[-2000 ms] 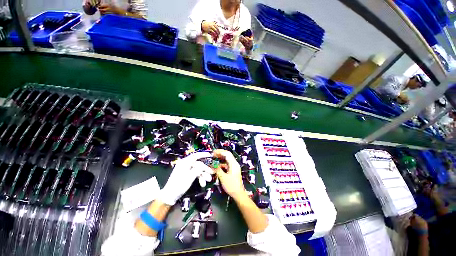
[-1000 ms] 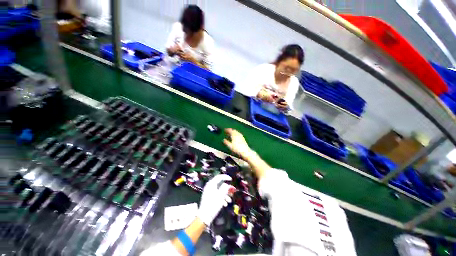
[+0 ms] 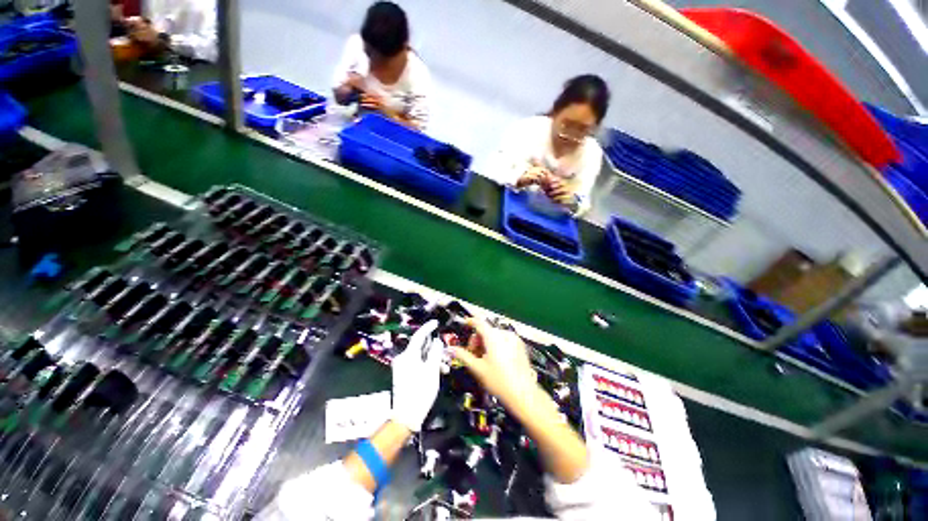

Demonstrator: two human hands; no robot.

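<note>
My left hand [image 3: 415, 379], in a white glove with a blue wrist band, and my bare right hand [image 3: 501, 361] meet over the heap. A small dark unit [image 3: 446, 341] shows between their fingertips; its details are blurred and partly hidden. The heap of circuit board assemblies [image 3: 488, 438], with black parts and coloured wires, lies beneath and around my hands. The clear blister tray [image 3: 204, 478] at the left holds rows of black and green units; its near slots look empty. A white paper slip [image 3: 356, 416] lies between tray and heap.
A white sheet with rows of red marks [image 3: 677, 448] lies right of the heap, partly under my right sleeve. The green conveyor [image 3: 529, 295] runs beyond, bearing a small unit [image 3: 601, 320]. Blue bins [image 3: 402, 158] and seated people are across it. A metal frame crosses above.
My right hand has come back from the conveyor to my left hand. The unit it was reaching beside no longer shows on the belt. Earlier, the view swung left, showing more of the tray.
</note>
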